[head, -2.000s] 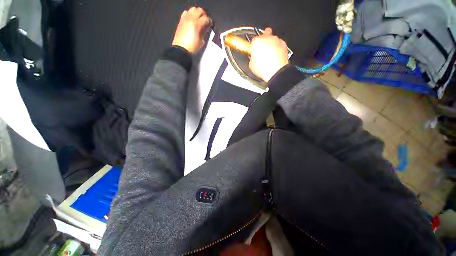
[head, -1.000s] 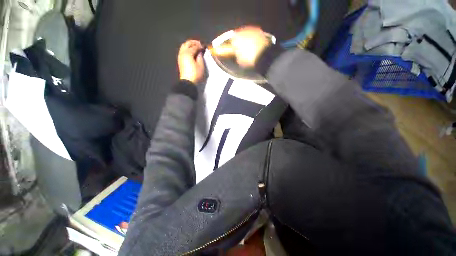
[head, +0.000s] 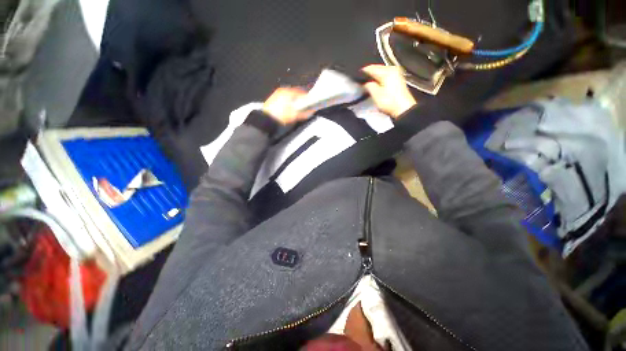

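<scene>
The white-and-black cut panel (head: 300,156) lies on the black ironing table (head: 274,34) close in front of me, its far part lifted and folded over. My left hand (head: 287,105) holds the panel at its left part, slightly blurred. My right hand (head: 388,90) holds its far right edge, fingertips on the cloth. The steam iron (head: 419,58) rests on the table beyond my right hand, untouched, with its tan wooden handle up.
A blue hose (head: 511,49) and yellowish cord run from the iron to the upper right. A blue crate (head: 525,195) with heaped grey-white panels (head: 556,158) stands at the right. A blue-and-white box (head: 123,185) is at the left. Black cloth (head: 161,82) lies at the table's left.
My right hand has let go of the iron, which now stands further right, and has taken hold of the panel. The panel's far part is lifted and folded. The view has turned.
</scene>
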